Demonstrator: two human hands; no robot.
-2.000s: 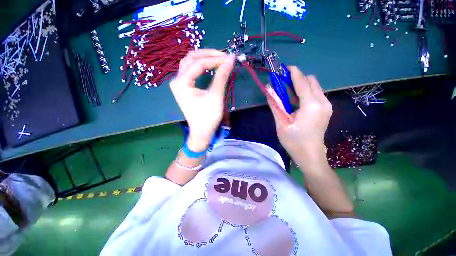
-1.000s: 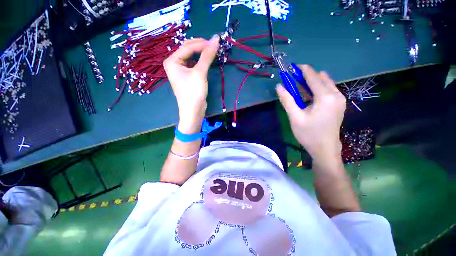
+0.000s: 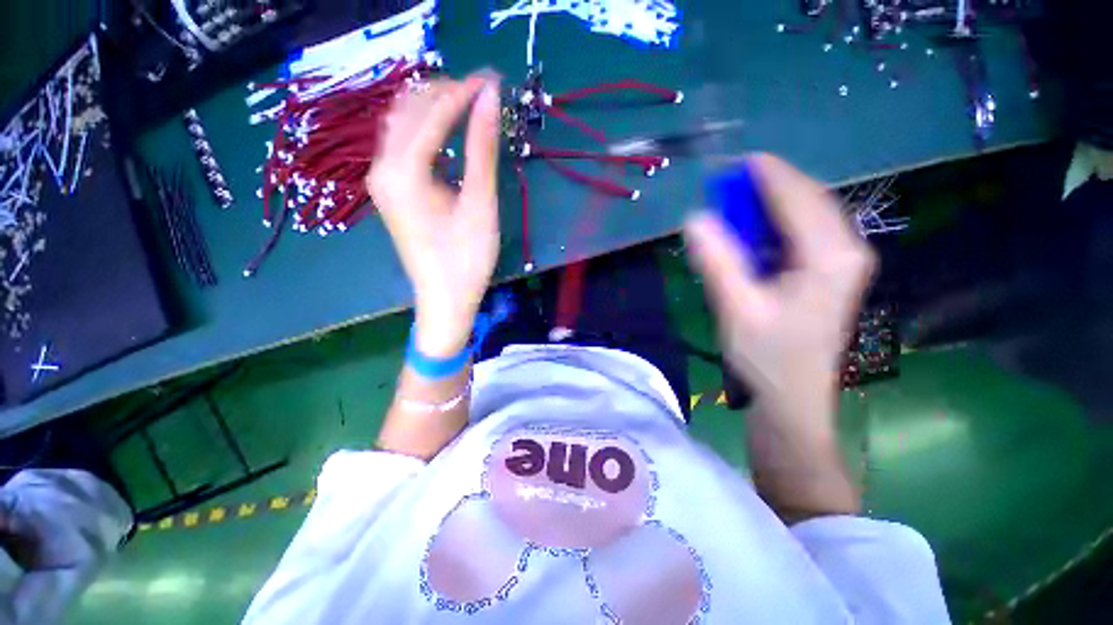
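My right hand [image 3: 793, 275] holds blue-handled pliers [image 3: 742, 220]; hand and tool are blurred, with the metal jaws pointing left over the bench. My left hand [image 3: 433, 195] is just left of a small dark board assembly [image 3: 527, 108], with thumb and forefinger close together; whether they pinch anything is unclear. Several red wire leads with white ends spread from the assembly, right and downward. A blurred red lead [image 3: 576, 275] hangs past the bench edge toward my lap. A white flat strip [image 3: 532, 37] rises behind the assembly.
A pile of red wire leads [image 3: 320, 153] and white flat cables [image 3: 354, 55] lie left. More white strips [image 3: 623, 17] lie behind. A flat black tray [image 3: 86, 250] is far left, thin black sticks [image 3: 186, 226] beside it. A red-and-silver pile [image 3: 871, 348] sits below the bench edge.
The right hand has moved right and down with the pliers, away from the boards. The left hand has shifted left. One red lead now hangs lower, past the bench edge.
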